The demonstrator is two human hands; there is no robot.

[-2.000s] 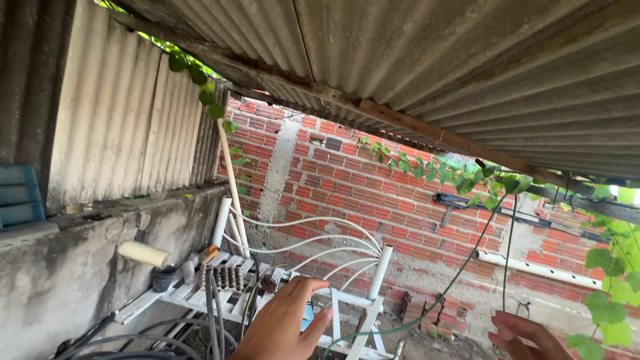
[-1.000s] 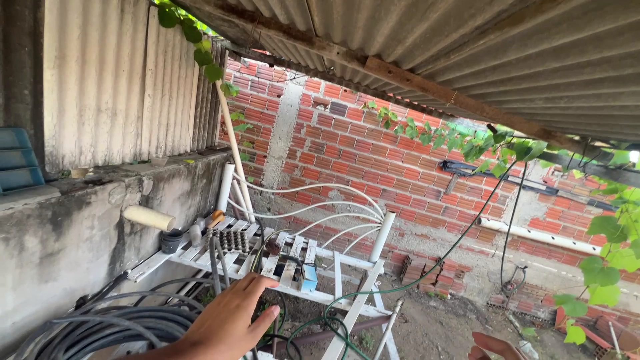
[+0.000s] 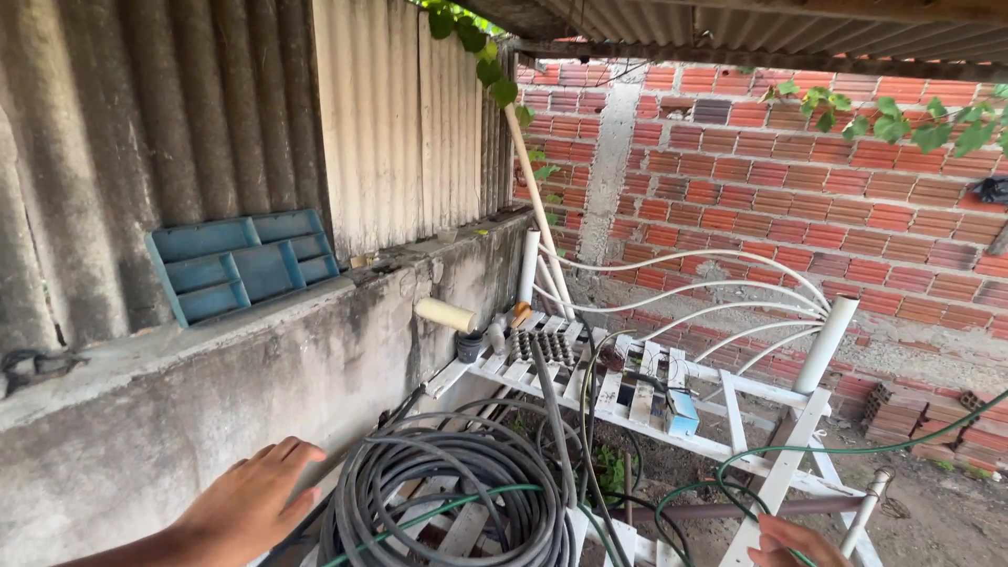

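Note:
My left hand [image 3: 248, 500] is at the lower left, in front of the plastered wall, fingers apart and nothing in it. To its right lies a large coil of black hose [image 3: 449, 488] on white slats. My right hand [image 3: 795, 543] shows only in part at the bottom edge, beside a green hose [image 3: 858, 447]; whether it touches the hose cannot be told. Beyond the coil, a white slatted metal bench frame [image 3: 709, 447] bears a blue box [image 3: 682, 413], an egg tray [image 3: 543, 348] and a dark pot [image 3: 469, 346].
A blue compartment tray [image 3: 272, 268] leans on the ledge at left. A cream pipe [image 3: 446, 314] sticks out of the low wall [image 3: 315, 354]. Curved white tubes [image 3: 709, 285] run to a white post [image 3: 827, 342]. Hollow bricks [image 3: 917, 421] are stacked by the brick wall at right.
The view has swung left and down, bringing the blue tray and hose coil more fully into sight. My left hand now appears farther left, away from the bench.

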